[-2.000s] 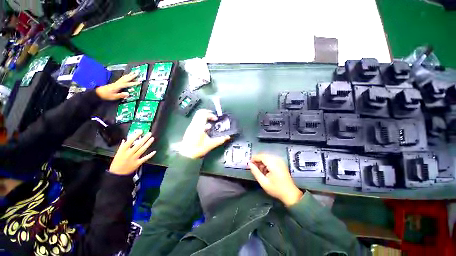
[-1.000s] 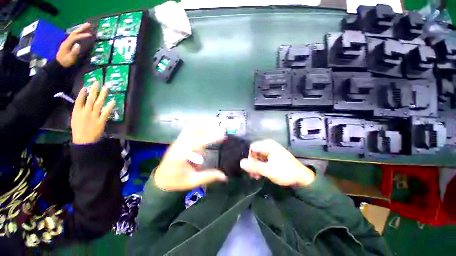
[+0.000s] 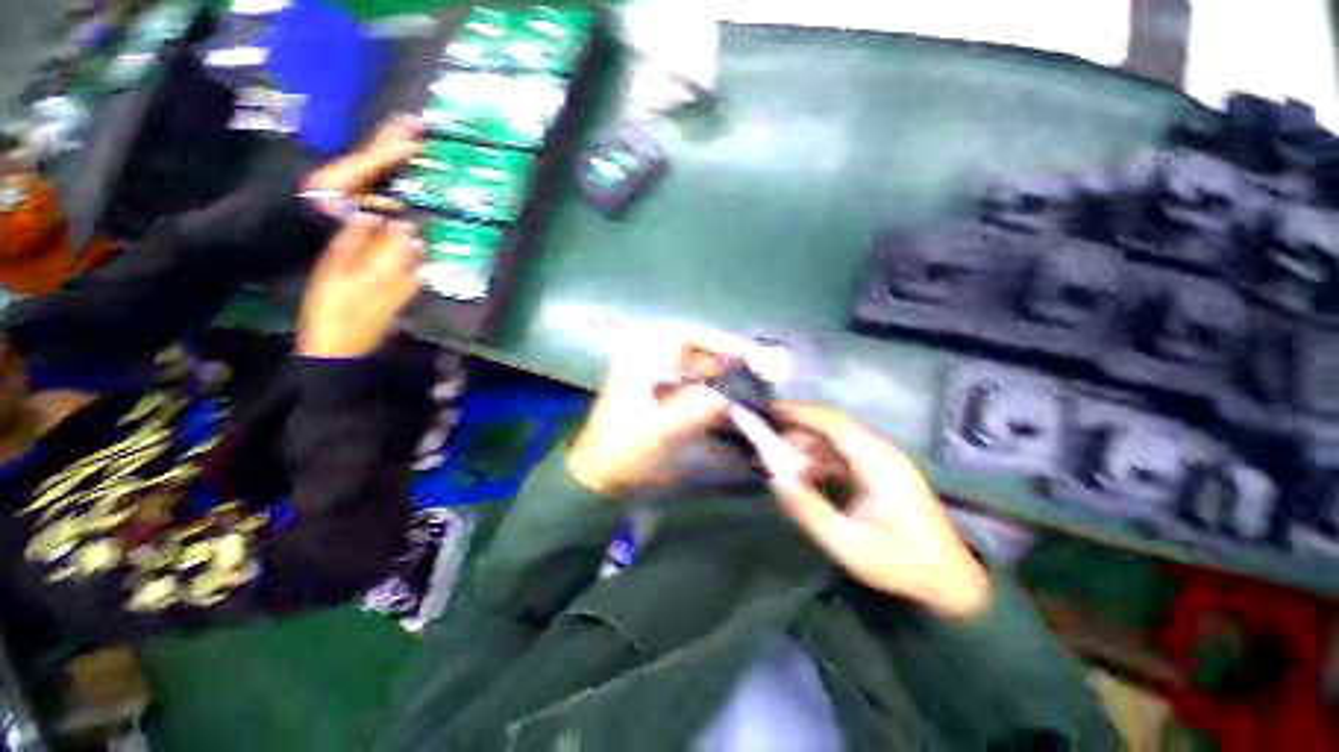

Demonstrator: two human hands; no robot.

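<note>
The picture is blurred. A dark housing part point(image 3: 742, 385) is held between my two hands, low in front of me at the bench's near edge. My left hand point(image 3: 646, 419) holds it from the left, and my right hand point(image 3: 874, 507) holds its right side with the thumb laid on it. The fingers hide most of the part. A pale-topped part point(image 3: 786, 354) lies on the bench just behind my hands, partly hidden. One black housing with a small green window point(image 3: 620, 172) lies apart on the bench, to the left and farther back.
Rows of black assemblies point(image 3: 1079, 284) cover the right side of the bench. At left, a neighbour's hands point(image 3: 360, 279) are at green circuit boards point(image 3: 492, 110) on a dark mat. A crumpled whitish bag point(image 3: 668, 56) lies at the back. A red stool point(image 3: 1256, 654) stands low right.
Compared with one second ago, both my hands have closed together around the dark part. The view has turned, so the bench items sit farther right. The neighbour's hands have come together.
</note>
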